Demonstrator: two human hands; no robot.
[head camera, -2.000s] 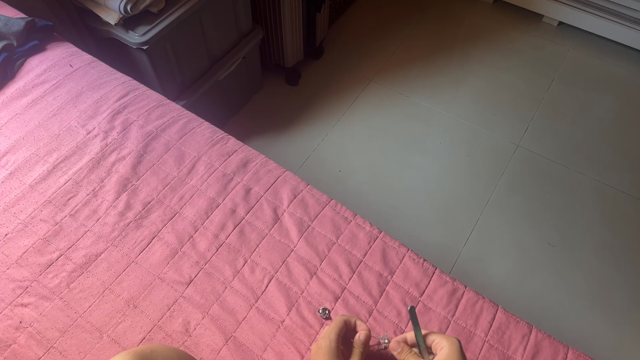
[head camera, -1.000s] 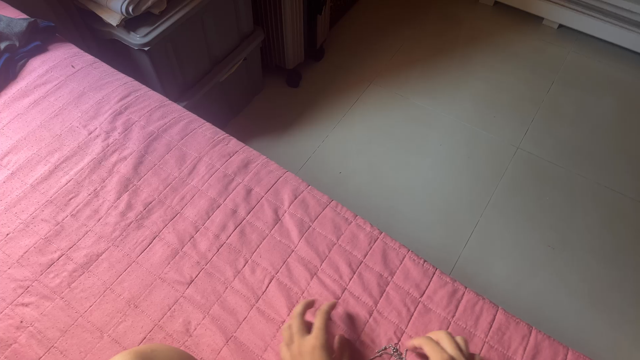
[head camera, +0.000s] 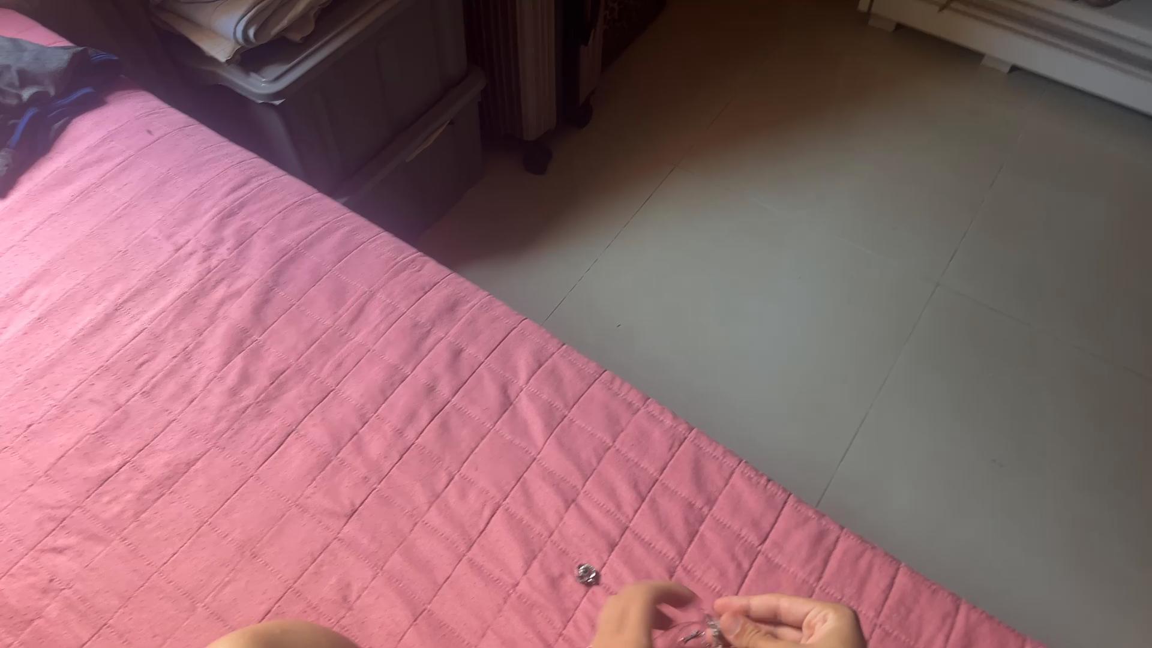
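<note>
My right hand (head camera: 792, 623), at the bottom edge, pinches a small silvery metal piece (head camera: 713, 630) with thin wire-like parts between thumb and fingers. Close on its left is my left hand (head camera: 641, 616), blurred, its fingers curved toward the piece; whether it touches the piece I cannot tell. A separate small silvery metal item (head camera: 587, 574) lies on the pink quilted bedspread (head camera: 378, 432), just above and left of my left hand. The lower parts of both hands are cut off by the view's edge.
Grey plastic storage bins (head camera: 378, 99) stand beyond the bed, with folded cloth (head camera: 261, 22) on top. Dark clothing (head camera: 45, 99) lies at the bed's far left. A wheeled item (head camera: 537, 81) stands on the tiled floor (head camera: 810, 270). White furniture (head camera: 1035, 45) is upper right. A bare knee (head camera: 283, 635) shows below.
The slim dark tool seen two seconds ago by my right hand no longer shows. My left hand, spread wide and farther left one second ago, has moved right toward the right hand.
</note>
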